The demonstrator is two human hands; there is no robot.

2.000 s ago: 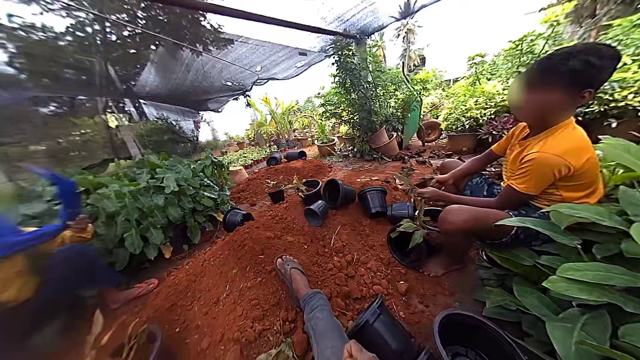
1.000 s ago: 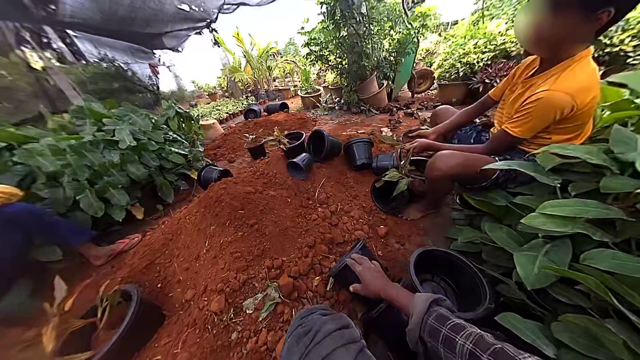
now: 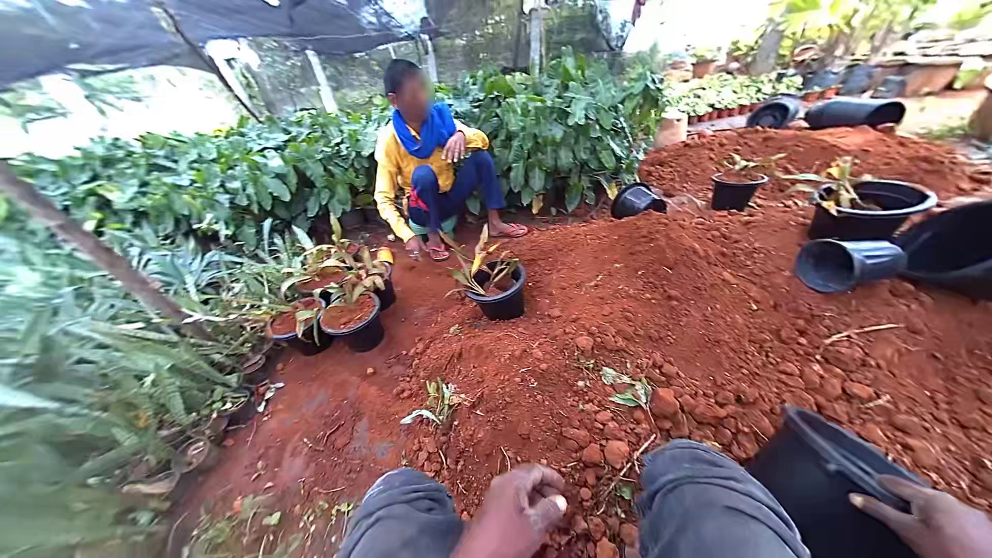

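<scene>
My left hand (image 3: pixel 518 508) is between my knees, low over the red soil, its fingers curled; whether it holds anything is not clear. My right hand (image 3: pixel 922 508) grips the rim of a black plastic pot (image 3: pixel 814 473), which lies tilted beside my right knee. The heap of red soil (image 3: pixel 659 287) spreads in front of me. A black pot with a yellowing plant (image 3: pixel 502 298) stands on its near left slope. Small uprooted plants lie on the soil, one (image 3: pixel 438 403) left of centre and another (image 3: pixel 629 387) farther right.
A person in yellow and blue (image 3: pixel 426 167) squats beyond the heap. Several potted plants (image 3: pixel 360 322) stand at left, near spiky-leaved plants (image 3: pixel 93 403). At right are a tipped pot (image 3: pixel 845 265), a planted pot (image 3: pixel 872 213) and a smaller one (image 3: pixel 736 192). A pole (image 3: pixel 101 248) slants at left.
The view has swung left, bringing the person in yellow and blue into full sight. My right hand was not visible two seconds ago; a hand on a black pot shows one second ago.
</scene>
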